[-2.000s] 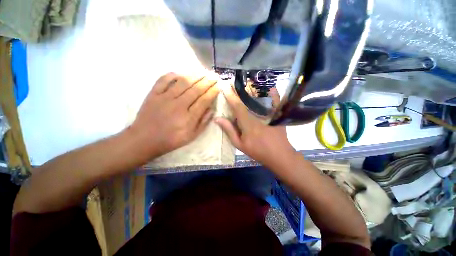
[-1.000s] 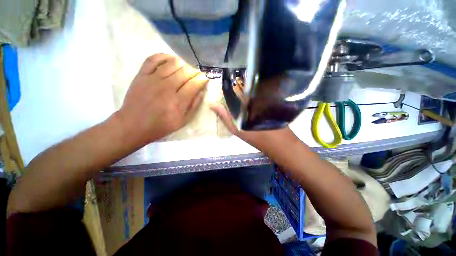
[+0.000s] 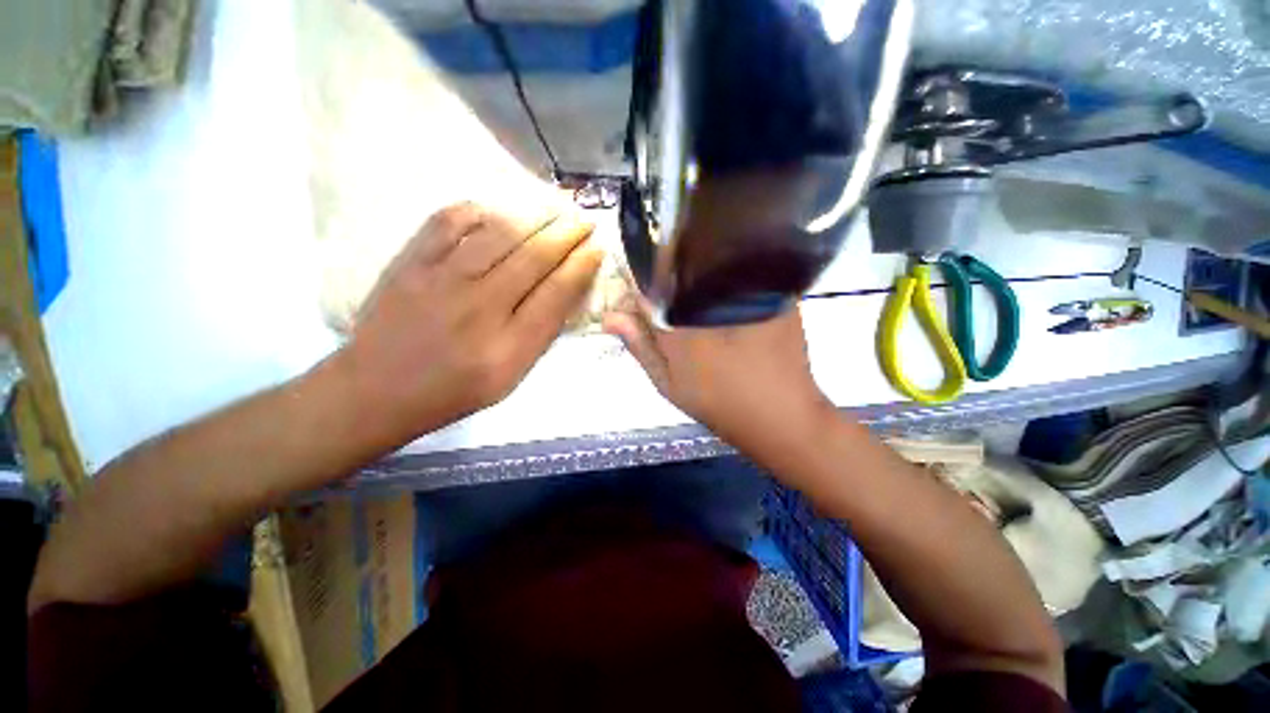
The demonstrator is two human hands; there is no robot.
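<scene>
A cream-beige fabric piece [image 3: 404, 153] lies on the white table left of and under the sewing machine's needle area [image 3: 596, 192]. My left hand [image 3: 467, 314] lies flat on the fabric, fingers together, fingertips just below the needle. My right hand [image 3: 724, 365] is at the fabric's right edge, its thumb near the cloth. Its fingers are hidden behind the glossy dark curved guard [image 3: 759, 167], so its grip cannot be seen. A dark thread runs down the front of the machine head.
Yellow-and-green-handled scissors [image 3: 922, 334] lie right of my right hand, with snips [image 3: 1100, 315] further right. Below the grey table edge [image 3: 557, 457] are a blue crate [image 3: 822, 557] and crumpled beige cloth [image 3: 1038, 536]. A cloth stack [image 3: 84, 63] is upper left.
The fabric has moved up and away from me, its near edge now close to my hands. The dark guard appears further left in view, and the grey cylinder by the scissors is uncovered.
</scene>
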